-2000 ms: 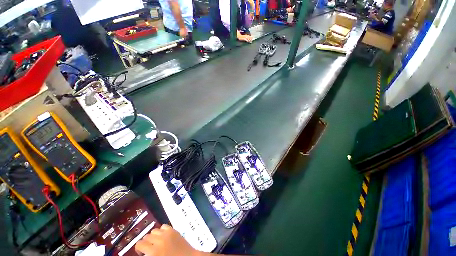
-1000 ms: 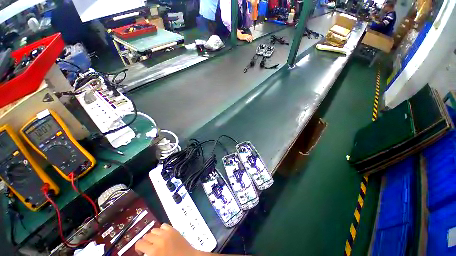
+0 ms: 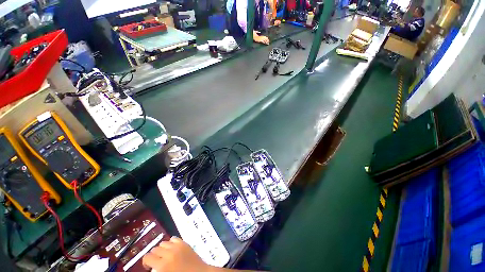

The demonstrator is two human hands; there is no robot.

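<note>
My right hand (image 3: 173, 257) comes in from the bottom edge and rests with bent fingers on the right part of the dark-red test box (image 3: 127, 226); whether it grips anything there cannot be told. My left hand is out of the picture. Just right of the hand lies a white power strip (image 3: 205, 237) with black plugs at its far end. Three open adapter units (image 3: 235, 210) lie side by side right of it, circuitry showing, joined to tangled black cords (image 3: 198, 172). Two yellow-edged multimeters (image 3: 58, 151) stand at the left, with red leads running to the box.
A red parts bin (image 3: 37, 69) is above the meters. A second power strip (image 3: 111, 121) lies on the green shelf (image 3: 119, 167). A green post (image 3: 319, 40) rises behind the bench. Another unit with cords (image 3: 277, 55) lies farther along. People are in the background. Blue crates (image 3: 417, 223) stand right.
The view has shifted slightly. The near meter's display reading has changed. The distant unit has moved a little along the belt, and a background person has shifted. My right hand stays on the box.
</note>
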